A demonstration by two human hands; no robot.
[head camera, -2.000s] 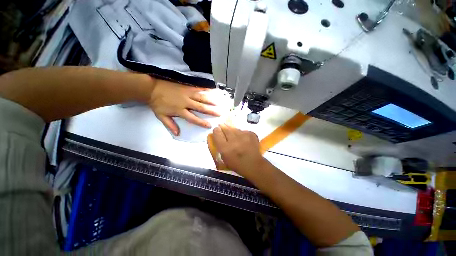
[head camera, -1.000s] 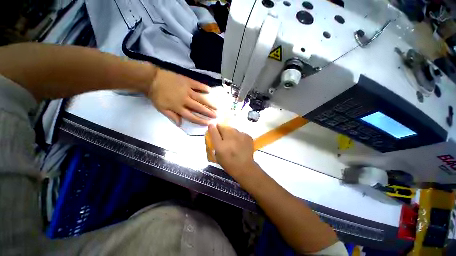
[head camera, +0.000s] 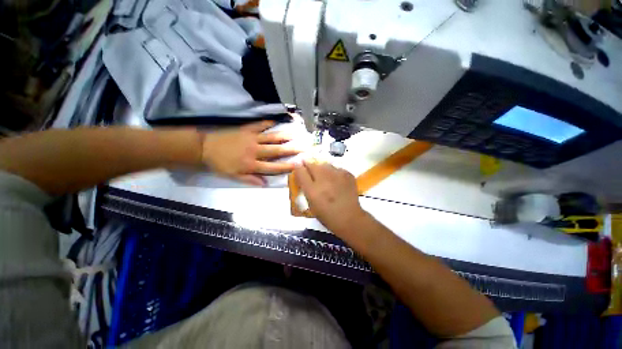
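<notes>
My left hand (head camera: 247,151) lies flat, fingers spread, on a light grey garment panel (head camera: 198,176) left of the presser foot and needle (head camera: 318,138). My right hand (head camera: 331,194) is just in front of the needle, thumb and fingertips pinched on the orange tape (head camera: 392,167). The tape runs from under the hand towards the back right, and a bend of it shows left of the hand. Black trim (head camera: 218,117) runs along the panel behind my left hand. Glare at the needle hides the fabric edge and fingertips.
The white sewing machine head (head camera: 409,41) stands behind the hands, with its control panel (head camera: 539,124) at right. Grey fabric (head camera: 198,75) is heaped at back left. A ruler strip (head camera: 273,238) follows the front edge. A yellow-handled item (head camera: 580,223) and red item (head camera: 599,266) lie far right.
The camera view has shifted. My left hand has turned flatter across the panel, and the grey panel beneath it has shifted. My right hand keeps its pinch on the tape near the needle.
</notes>
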